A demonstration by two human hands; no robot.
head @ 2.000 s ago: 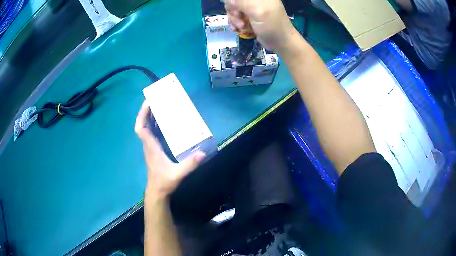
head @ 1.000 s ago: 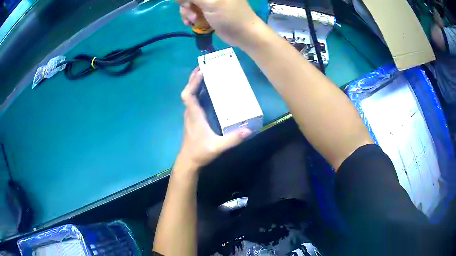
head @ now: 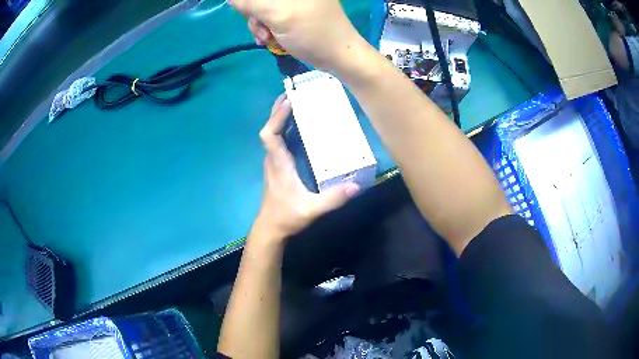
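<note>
A black housing with a white cover plate [head: 333,126] is tilted over the mat near its front edge. My left hand [head: 291,189] grips its sides, thumb at the near end, fingers on the left side. My right hand [head: 301,28] is closed around the orange-grip electric screwdriver [head: 289,64], partly hidden by the hand and cut by the top edge. The screwdriver's black nose is at the plate's far left corner; the tip's exact contact is hard to see. A black power cord [head: 168,80] with a yellow tie runs left to a bagged end [head: 70,98].
The screw feeder [head: 431,52] stands at the back right, a black cable [head: 443,66] across it. A film-lined blue crate [head: 504,175] with white pieces is at right, cardboard [head: 571,52] above it. Another black vented housing [head: 43,277] and blue crate [head: 112,336] are lower left. A person's arm is far right.
The screwdriver has gone from the feeder to the cover plate's far end. The view has shifted, and the vented housing and left crate have come into view at lower left.
</note>
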